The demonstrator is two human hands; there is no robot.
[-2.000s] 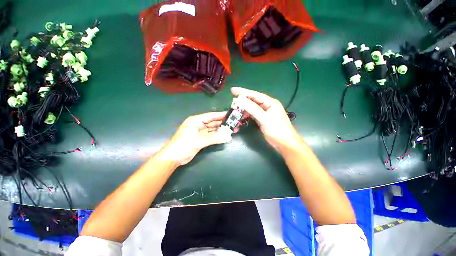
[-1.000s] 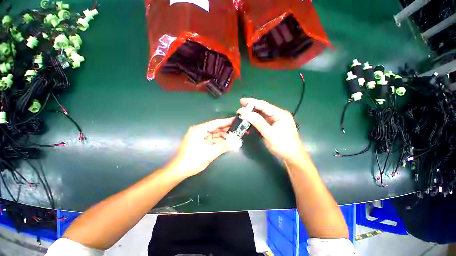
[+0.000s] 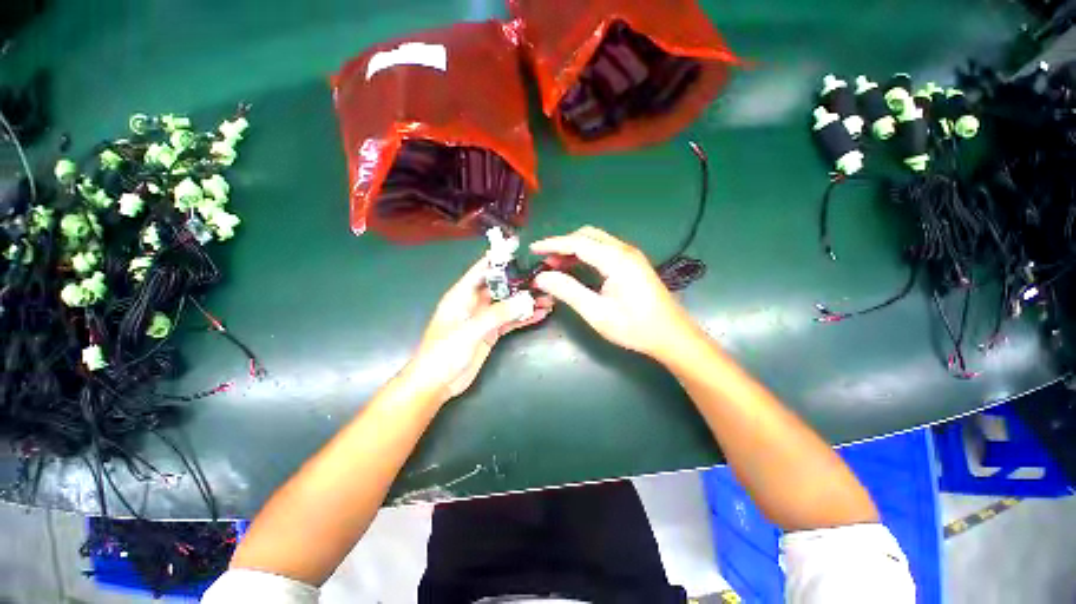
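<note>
My left hand (image 3: 466,336) holds a small unit (image 3: 498,274) with a white end cap at its top and part of its circuit board showing. The unit stands nearly upright, its lower end hidden by my fingers. My right hand (image 3: 611,289) is just to its right, thumb and forefinger at a thin dark piece, perhaps the cable, beside the unit; its grip is too small to make out. A black cable coil (image 3: 681,273) lies on the green bench behind my right hand, with one lead running up to the back.
Two red bags (image 3: 437,94) (image 3: 637,21) of black housings lie open ahead. Unassembled units (image 3: 89,254) with tangled cables lie at left, assembled units (image 3: 839,139) with cables at right. Blue bins (image 3: 873,484) stand below the bench edge (image 3: 661,463).
The unit has moved left relative to my body and turned more upright in my left hand. My right thumb and forefinger have left its top end and are now at its right side.
</note>
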